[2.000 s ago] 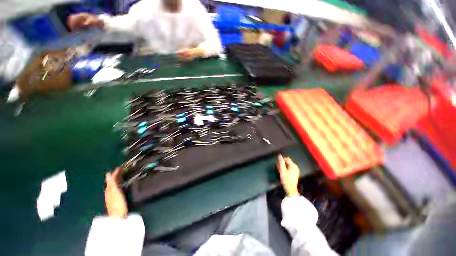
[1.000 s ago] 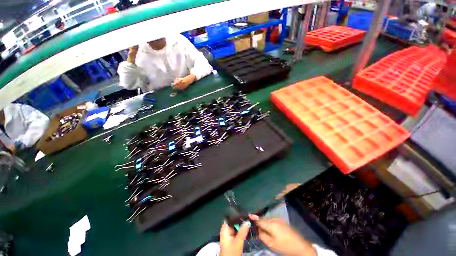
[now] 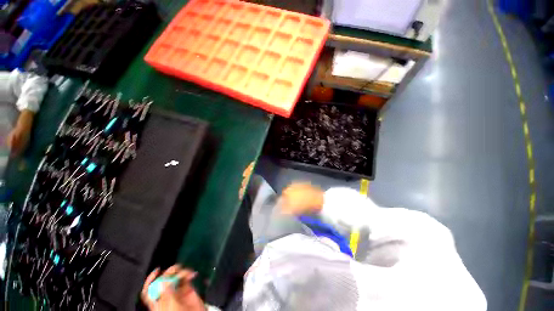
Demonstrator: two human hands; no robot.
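Black parts with silvery leads (image 3: pixel 73 200) lie crowded along the left side of the black tray (image 3: pixel 146 182), with light-blue patches among them. My left hand (image 3: pixel 173 290) is at the bottom, by the tray's near end, cut off by the picture's edge. A teal patch shows on its fingers; whether it is a held piece or a covering, I cannot tell. My right hand (image 3: pixel 302 199) is blurred, past the bench edge above my lap and below the parts bin. Its fingers are unclear and no held thing can be made out.
A deep black bin (image 3: pixel 328 136) of jumbled dark parts stands beyond the bench edge. An orange compartment tray (image 3: pixel 237 51) lies on the bench above it. A second black tray (image 3: pixel 100 39) and a coworker's arm (image 3: pixel 24 121) are at upper left. Grey floor with yellow lines is at right.
The view has swung right and down towards the bin and floor. My hands, together over a part before, are now apart: right towards the bin side, left by the tray.
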